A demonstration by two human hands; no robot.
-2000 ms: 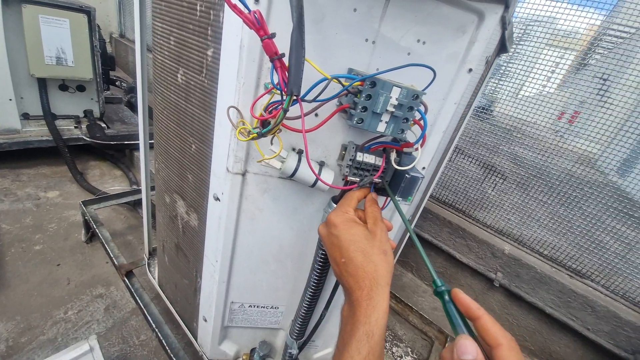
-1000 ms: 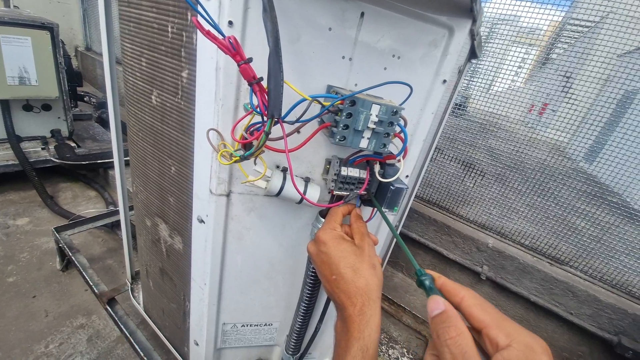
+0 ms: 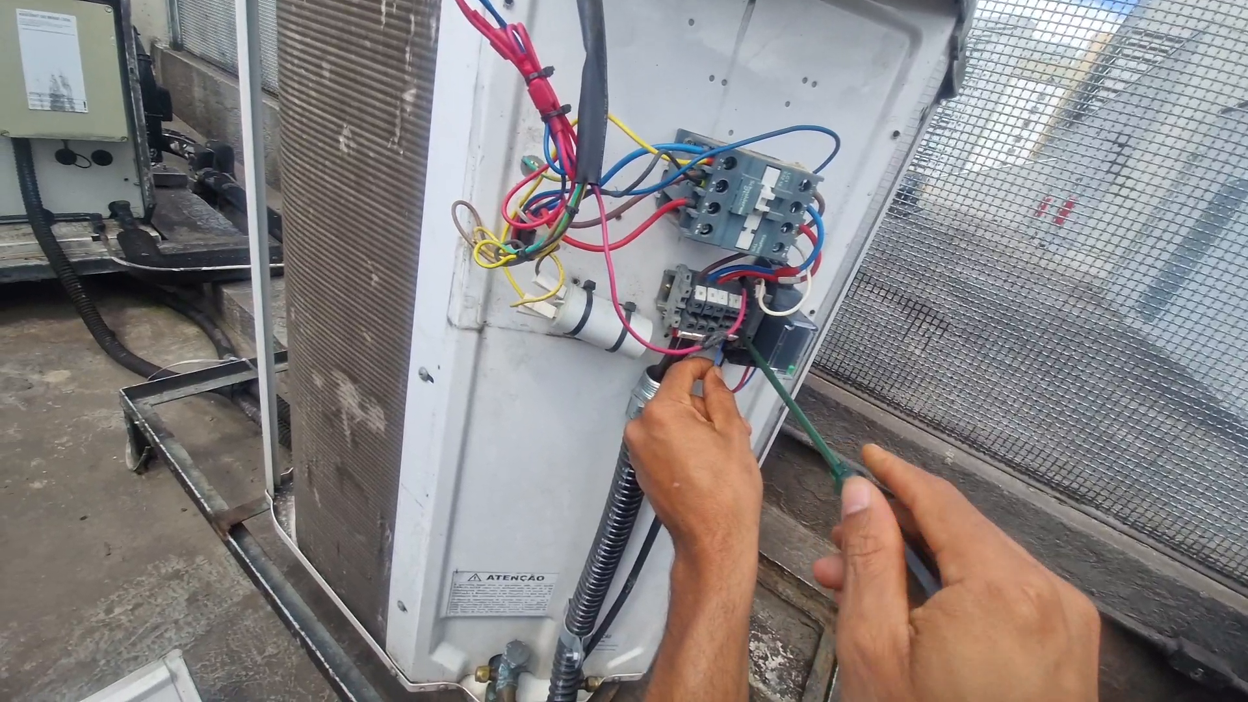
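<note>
My right hand [image 3: 951,575] grips a long green screwdriver [image 3: 795,409], its shaft slanting up to the lower right end of a grey terminal block [image 3: 707,304]. Just below that block, the fingertips of my left hand [image 3: 697,448] pinch a thin wire; its blue end [image 3: 719,356] shows at the fingertips. A pink wire [image 3: 624,302] loops down to the same spot. Above sits a grey contactor [image 3: 746,200] with blue, red and yellow wires. To the block's right is a dark module [image 3: 785,341]. Exactly where the screwdriver tip rests is hard to see.
A white capacitor [image 3: 600,322] is strapped left of the block. Loose wire bundles [image 3: 536,88] hang above it. Corrugated conduit [image 3: 609,536] runs down the white metal panel [image 3: 526,439]. Coil fins [image 3: 351,292] and a metal frame [image 3: 185,468] lie left; wire mesh [image 3: 1053,292] stands right.
The screwdriver's handle shows more in the two earlier frames; now my right hand covers most of it. My left hand stays at the terminal block's lower edge. The view shifts somewhat.
</note>
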